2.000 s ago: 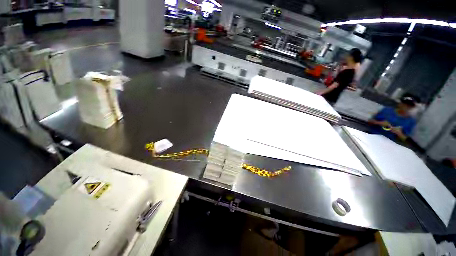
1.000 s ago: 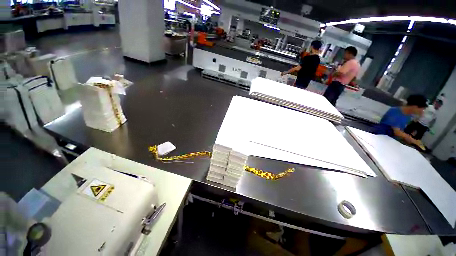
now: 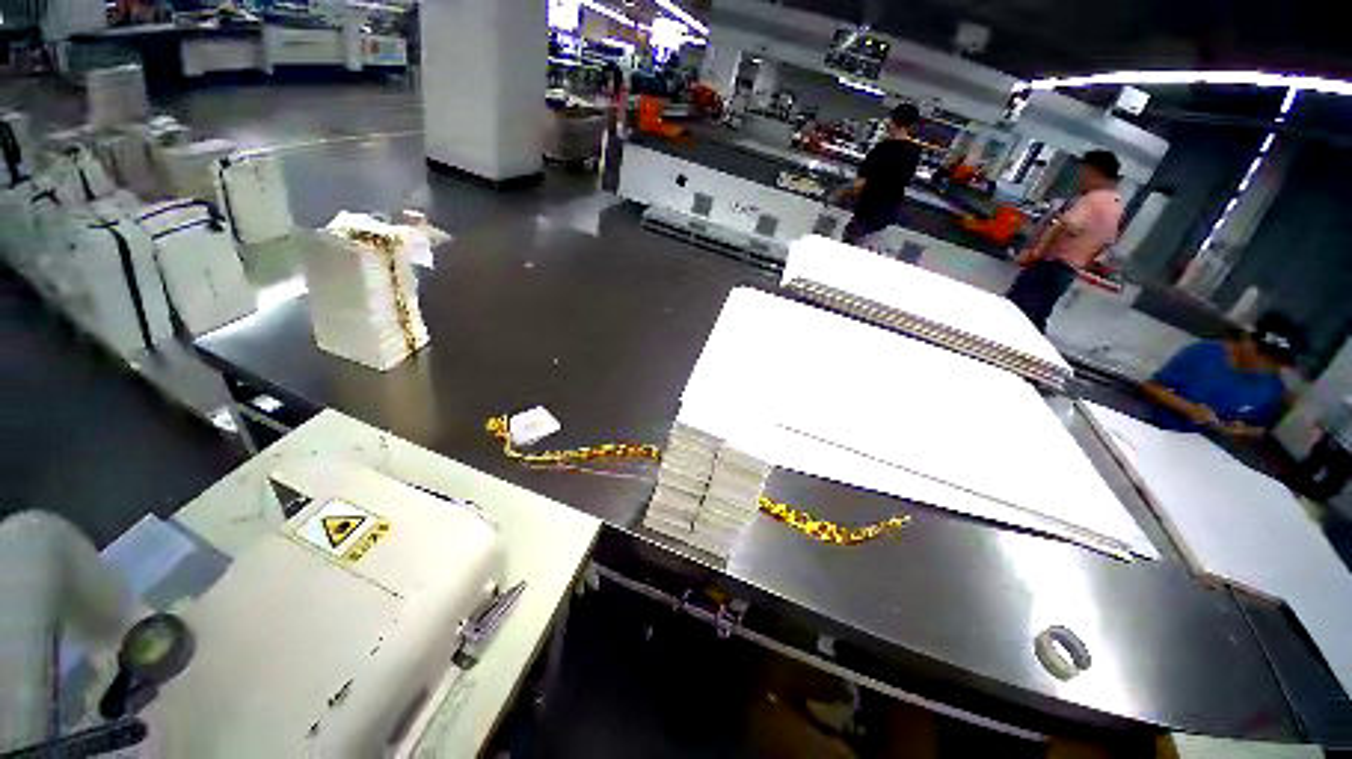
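Neither of my hands is in view. Nearest in front is the white industrial sewing machine (image 3: 401,593), with a yellow warning sticker (image 3: 346,528) on its flat cover and a dark-rimmed disc (image 3: 154,647) at the lower left. To the right, a grey-white block of bundled panels (image 3: 707,497) stands on the dark steel table (image 3: 593,319). A yellow-and-black tie strip (image 3: 830,527) runs out from both sides of the block, with a small white tag (image 3: 531,426) near its left end. A tall tied bundle (image 3: 366,292) stands upright at the table's left.
Large white sheets (image 3: 919,415) lie on the steel table behind the block. A tape roll (image 3: 1062,653) lies near its front edge. White bundles with black bands (image 3: 193,267) stand at the far left. Two people (image 3: 1090,230) stand behind; another person in blue (image 3: 1223,383) is at the right.
The view has shifted, so the tables sit further right and slightly lower in the picture. The people in the background have changed position. The bundles, strip and tape roll lie as before.
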